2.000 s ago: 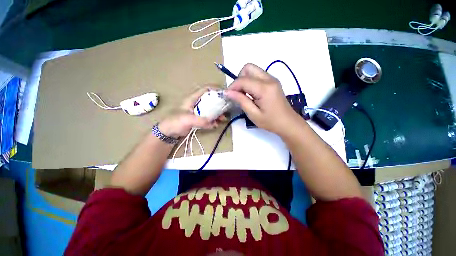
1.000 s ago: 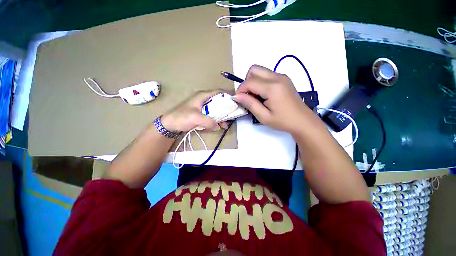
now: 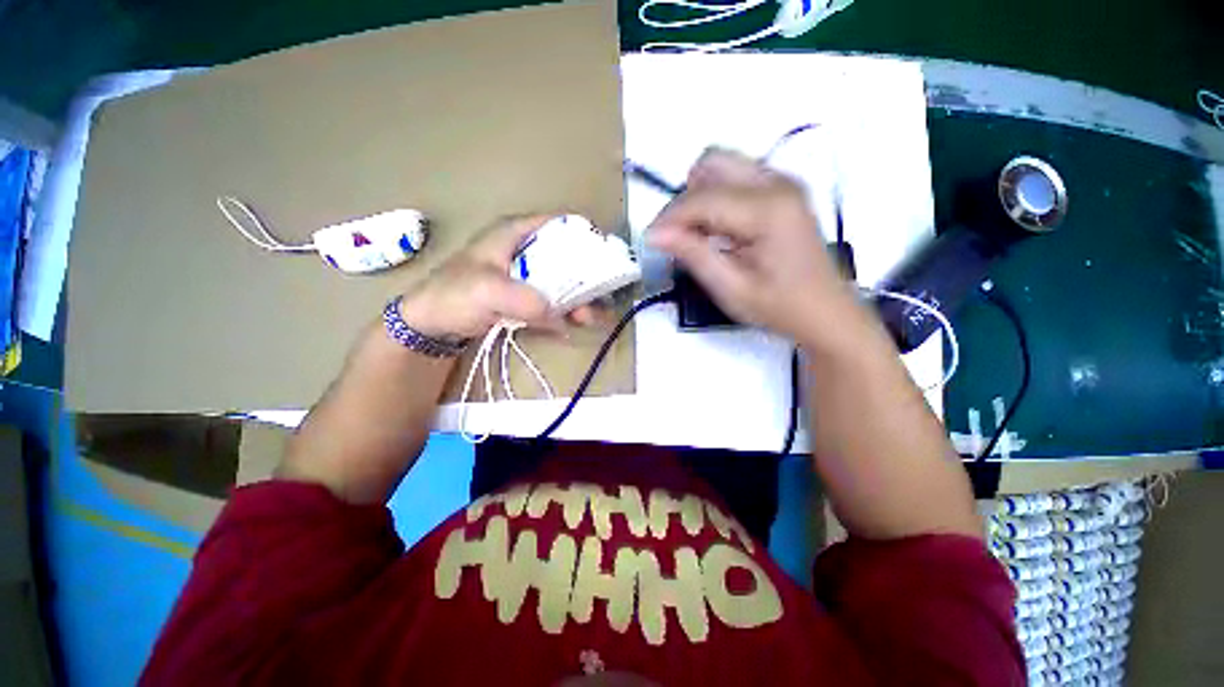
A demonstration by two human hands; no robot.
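My left hand (image 3: 490,282) holds white units with blue marks (image 3: 571,262) over the right edge of the cardboard sheet (image 3: 497,134). White cord loops hang below them. My right hand (image 3: 745,242) is blurred, just right of the units and apart from them, over the white sheet (image 3: 866,108). A slim black test lead (image 3: 654,177) sticks out at the upper left of my right hand and seems held in it. Whether its fingertips hold anything more is too blurred to tell. Another white unit (image 3: 372,242) lies on the cardboard with its cord to the left.
A black power strip (image 3: 703,303) lies partly under my right hand. Right of it are a black adapter (image 3: 913,306) with a white cable and a black cylinder with a silver end (image 3: 1034,195). A unit (image 3: 805,14) lies at the top. Rows of units (image 3: 1067,577) fill a carton at lower right.
My right hand has drawn back from the units to the right. My left hand has shifted slightly left with the units still in it.
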